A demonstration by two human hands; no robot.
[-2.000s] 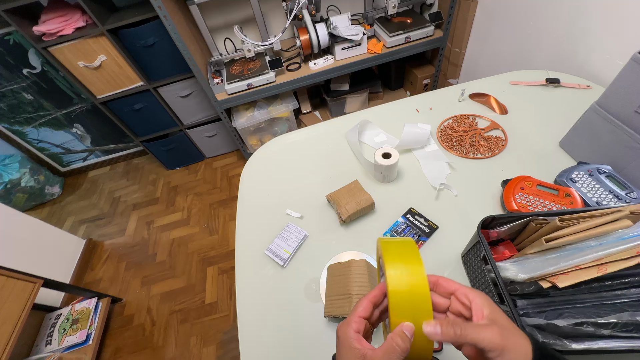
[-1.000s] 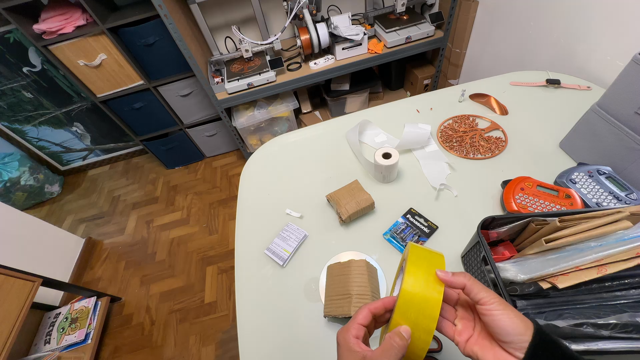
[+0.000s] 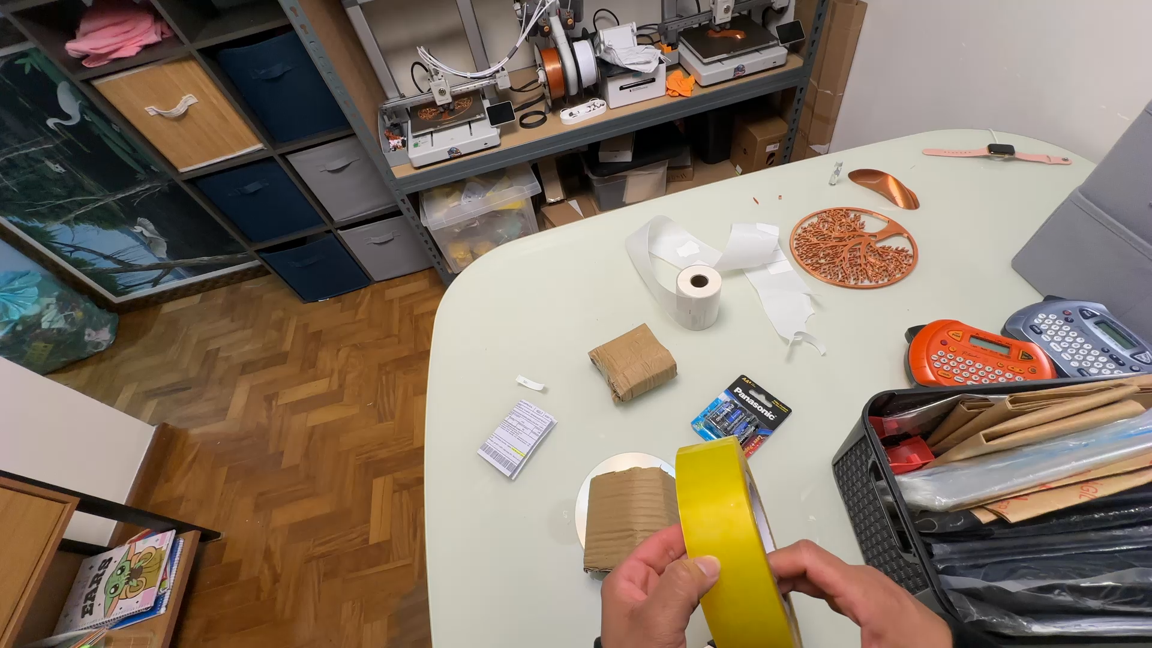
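Observation:
A wide roll of yellow adhesive tape (image 3: 729,540) is held upright above the near part of the table. My left hand (image 3: 661,585) grips its left side, with the thumb on the tape's outer face. My right hand (image 3: 850,589) holds the right rim, its fingertips partly hidden behind the roll. Just left of the roll lies a corrugated cardboard packet (image 3: 625,513) on a round white disc (image 3: 585,490). Farther back sits a second wrapped cardboard packet (image 3: 634,362). A Panasonic battery blister pack (image 3: 742,416) lies behind the tape, and a folded printed paper (image 3: 517,438) is at the left.
A black basket (image 3: 877,513) of mailing bags and folded brown paper stands at the right, near two handheld label makers (image 3: 981,353) (image 3: 1080,337). Farther back are a label roll (image 3: 698,297) with loose backing strips, a copper-coloured tree disc (image 3: 855,247) and a smartwatch (image 3: 999,151).
Both hands have turned the yellow tape roll about. Its outer face has swung left, and the roll uncovers the battery pack that it partly hid two seconds ago.

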